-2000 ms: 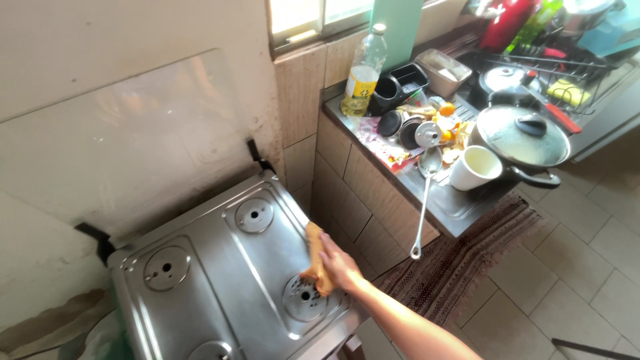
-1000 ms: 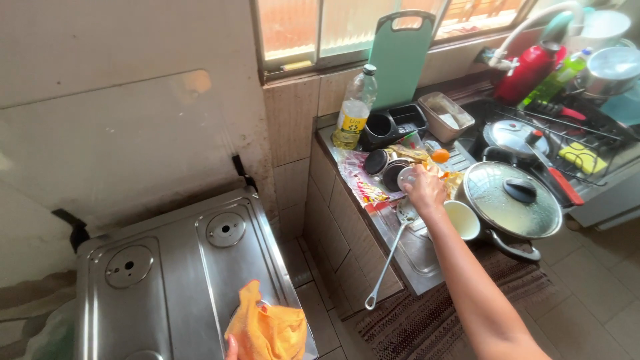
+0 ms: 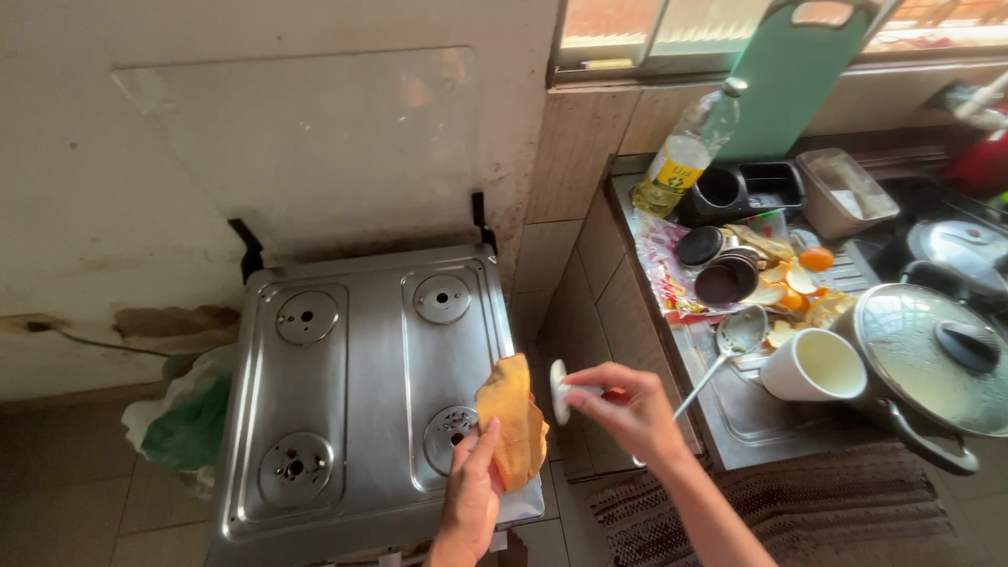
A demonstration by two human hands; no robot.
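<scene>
My left hand [image 3: 470,490] grips an orange-yellow cloth [image 3: 513,425] over the front right corner of a stainless steel stovetop [image 3: 378,378]. In my right hand [image 3: 630,402], just right of the cloth, a small round pale metal piece [image 3: 560,391], probably a burner part, is pinched between thumb and fingers. The stovetop has no grates on it; crumbs lie around its front burner openings. Dark burner caps [image 3: 725,277] rest on a plastic wrapper [image 3: 661,268] on the counter, beside orange peels [image 3: 791,287] and a metal ladle [image 3: 741,331].
A white cup [image 3: 814,365] and a lidded pot [image 3: 929,354] stand near the counter's front edge. Behind are an oil bottle [image 3: 683,153], a black holder [image 3: 744,189], a plastic tub [image 3: 846,193] and a green cutting board [image 3: 791,87]. A striped rug [image 3: 772,504] lies below.
My right hand has come back from the burner pieces on the counter with a round piece in it. Two seconds ago it was wiping position on the stovetop with the cloth, now in my left hand.
</scene>
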